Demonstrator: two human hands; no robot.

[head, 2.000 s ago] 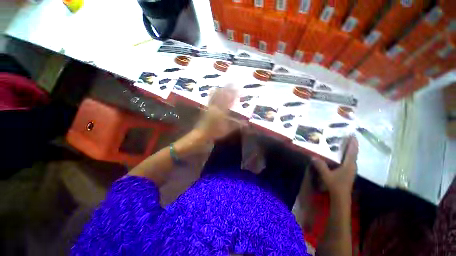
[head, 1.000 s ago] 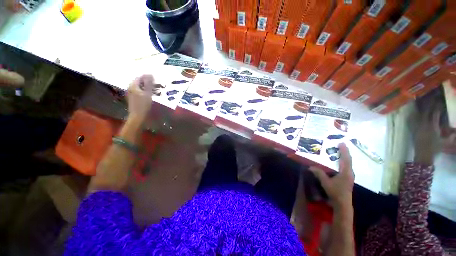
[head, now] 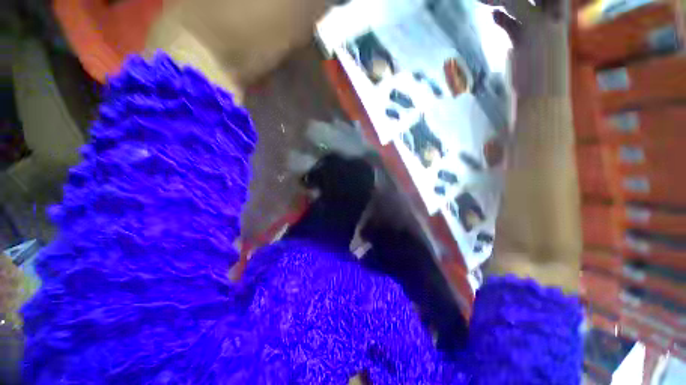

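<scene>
Several white-fronted retail cartons [head: 432, 128] lie overlapping in a slanted row in front of me, blurred. They show orange round pictures and black device pictures, and their narrow orange sides face me. My right forearm rises past the far side of the row, covering part of the view; my right hand is beyond the top edge. My left forearm rises at upper left, large and blurred; no clear left hand shows. Whether either hand holds anything is hidden.
Stacked orange cartons [head: 639, 188] with small pale patches stand along the right side. Part of an orange-red stool [head: 101, 34] shows at upper left. My knees in dark clothing are below the row's near edge. Brown board-like pieces lie at far left.
The view has swung and tilted, so the row runs steeply down to the right. Both forearms have risen close to the camera, and both hands have left clear view. The mug is out of view.
</scene>
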